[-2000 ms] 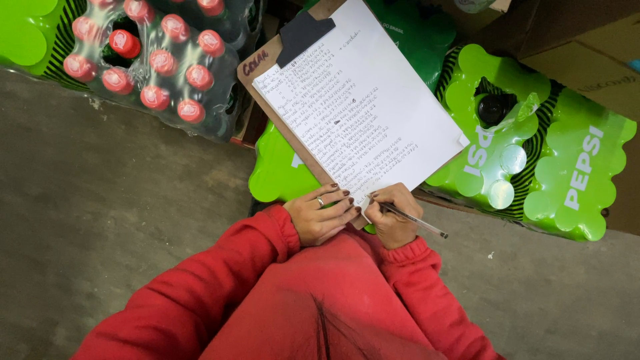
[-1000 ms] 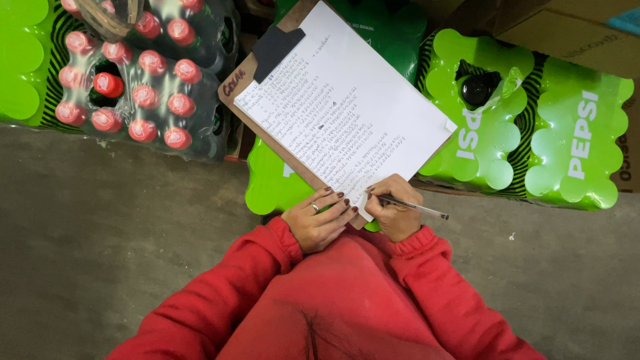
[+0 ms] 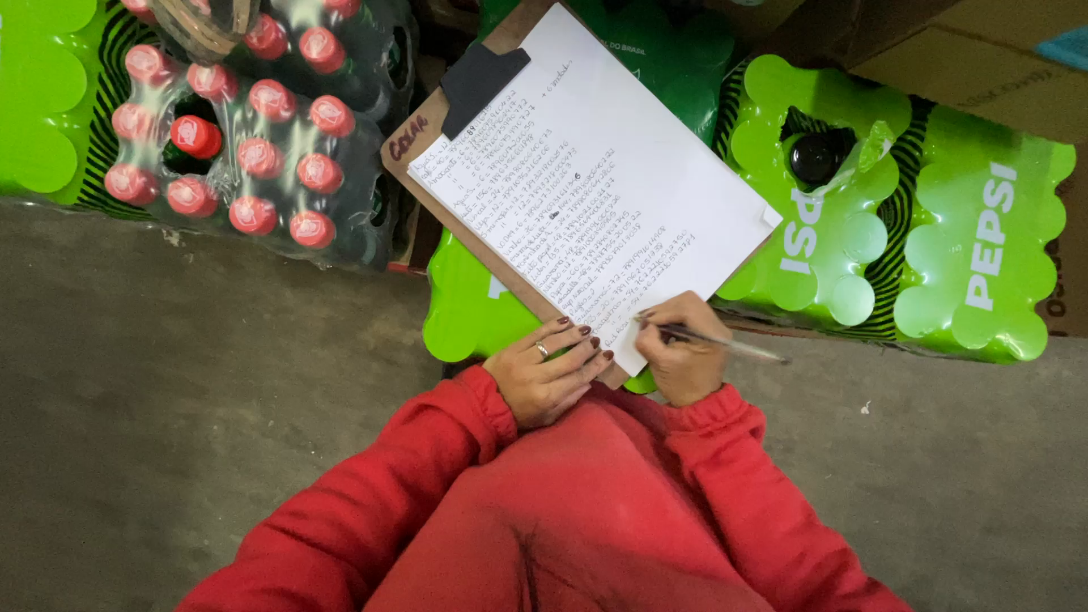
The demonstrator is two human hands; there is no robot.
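A brown clipboard [image 3: 501, 242] with a black clip [image 3: 484, 92] lies tilted on green shrink-wrapped packs. On it are white sheets [image 3: 646, 170] covered in handwritten lines. My left hand [image 3: 548, 374] rests on the lower left edge of the clipboard and paper, fingers spread lightly, a ring on one finger. In my right hand [image 3: 687, 348] is a slim pen [image 3: 735, 343], its tip at the paper's lower corner beside the last written lines. The right hand's side touches the lower right of the sheet.
Shrink-wrapped bottles with red caps [image 3: 255, 157] stand at the upper left. Green Pepsi packs [image 3: 977, 229] are at the right, one torn around a black cap [image 3: 816, 157]. Cardboard boxes [image 3: 969, 76] sit behind them. Grey floor [image 3: 212, 357] shows in front of the packs.
The view has shifted slightly. My left hand stays on the clipboard's lower edge, and my right hand keeps the pen at the sheet's lower corner.
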